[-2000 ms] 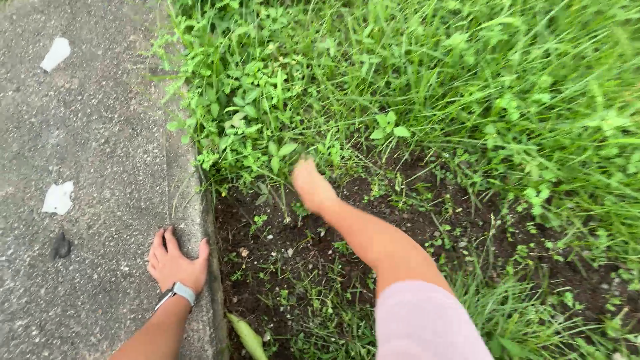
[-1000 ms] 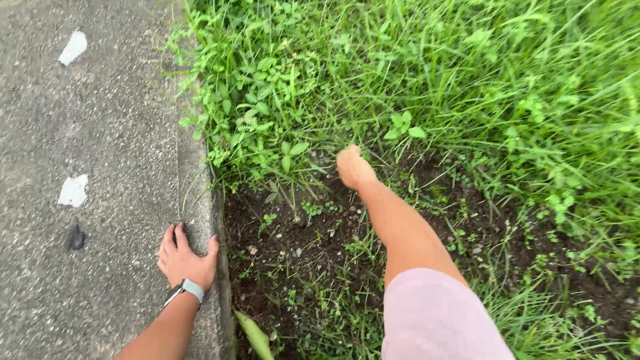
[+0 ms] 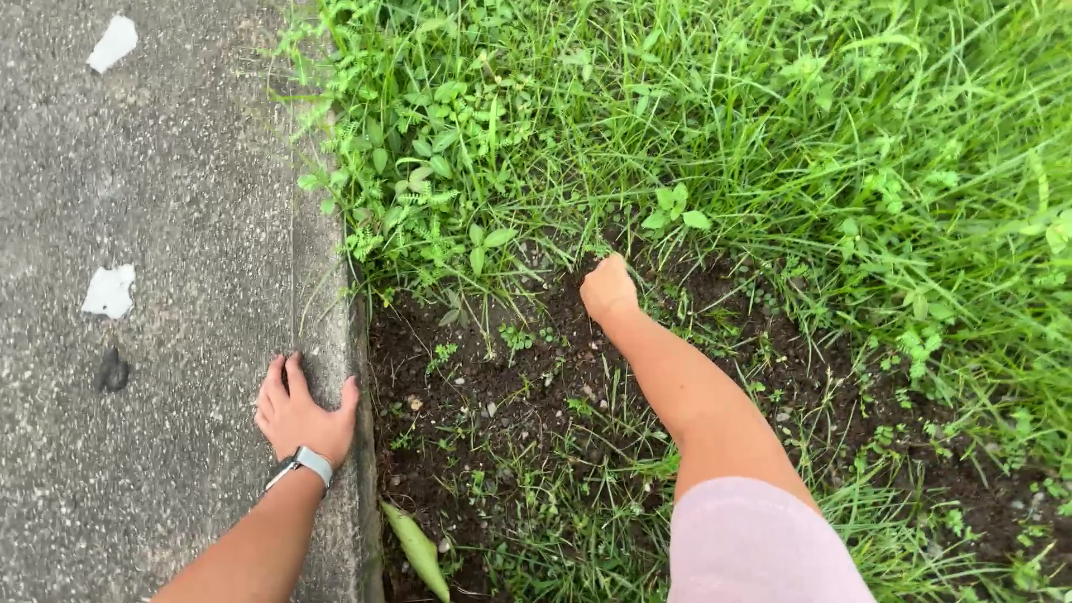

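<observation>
My left hand [image 3: 308,414], with a watch on a light band [image 3: 311,465] at the wrist, is planted on the concrete slab [image 3: 193,335] near its edge, fingers spread and nothing in it. My right hand [image 3: 610,289] is closed low over the dark soil [image 3: 519,377], where the bare patch meets the green grass and weeds [image 3: 586,151]. Its fingertips are hidden beneath the fist, so whether it grips a stem cannot be told. A small broad-leaved weed [image 3: 677,208] stands just beyond it to the right.
A long yellow-green leaf [image 3: 416,551] lies on the soil beside the slab's edge. Two white patches [image 3: 109,291] and a dark lump [image 3: 112,370] are on the concrete at left. Tall grass [image 3: 946,167] fills the upper right; small sprouts and pebbles dot the soil.
The right hand has moved rightward along the border of grass and soil, away from the slab's edge. The left hand has stayed on the concrete.
</observation>
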